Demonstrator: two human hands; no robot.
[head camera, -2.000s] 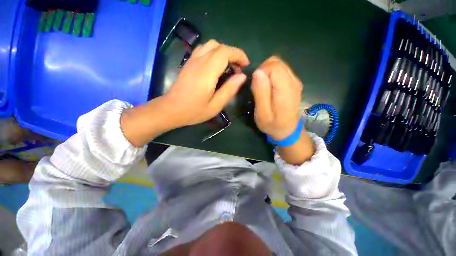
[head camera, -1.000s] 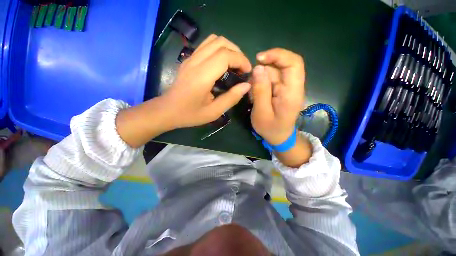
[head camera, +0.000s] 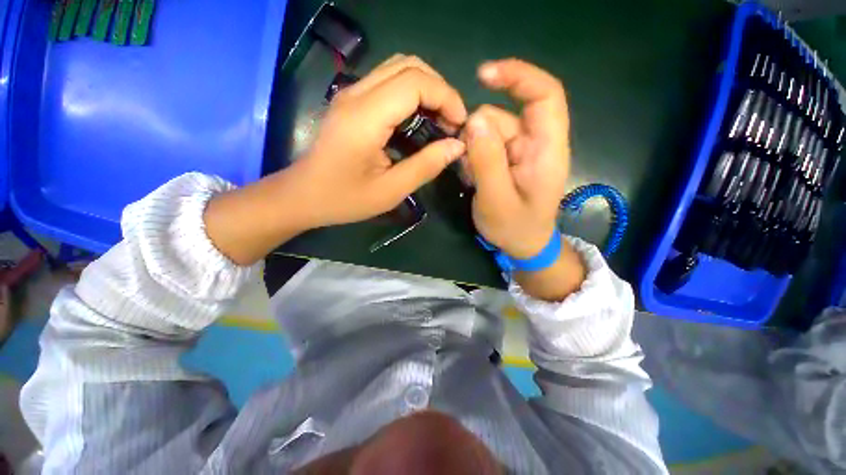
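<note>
My left hand (head camera: 371, 148) holds a small black housing (head camera: 419, 133) between thumb and fingers over the dark green bench mat. My right hand (head camera: 521, 162) is close beside it, its thumb and a curled finger meeting near the housing's end, the index finger raised apart. Whether the right fingertips pinch a small part cannot be told. A wired unit with a black block (head camera: 338, 35) and thin pale strip lies beyond my left hand. Another thin-strip unit (head camera: 401, 227) lies partly hidden below my left hand.
A blue tray (head camera: 158, 111) with green boards (head camera: 100, 20) at its far edge is on the left. A blue tray (head camera: 719, 295) packed with black units is on the right. A blue coiled cord (head camera: 620, 215) lies beside my right wrist.
My right index finger has lifted and spread from the thumb. The black housing shows more clearly in my left hand, which stays in nearly the same place. The view has shifted slightly.
</note>
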